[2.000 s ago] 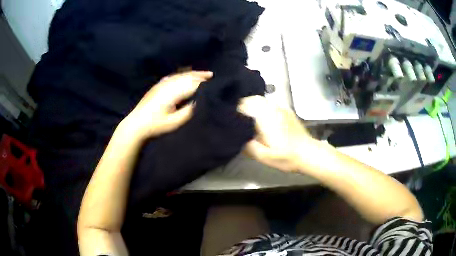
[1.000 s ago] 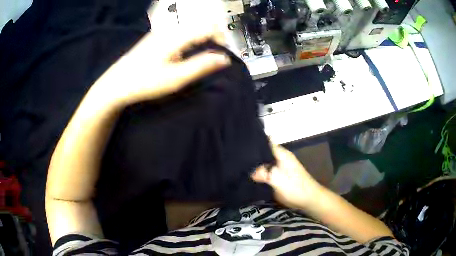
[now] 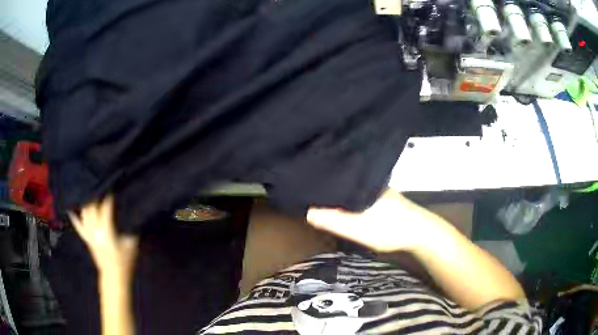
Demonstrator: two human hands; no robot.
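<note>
Dark cloth [image 3: 249, 98] covers the left and middle of the table and hangs over its front edge. My left hand [image 3: 101, 229], slightly blurred, lies at the cloth's lower left edge with its fingers spread; whether it grips cloth cannot be told. My right hand [image 3: 374, 226] pinches the cloth's lower right corner between thumb and fingers, in front of the table edge. The overlock machine [image 3: 482, 75] stands at the upper right, with the cloth's right border reaching its left side. The presser foot cannot be made out clearly.
White tension knobs [image 3: 516, 23] and a control box with a red light [image 3: 576, 55] are at the upper right. Small black scraps [image 3: 488, 114] lie on the white table [image 3: 485, 163]. A red plastic crate [image 3: 29, 176] is at left. A clear plastic bag [image 3: 524, 212] is beneath the table.
My left hand has moved from near the machine down to the far lower left. The cloth is now spread wider across the table. My right hand still holds the cloth near the front edge.
</note>
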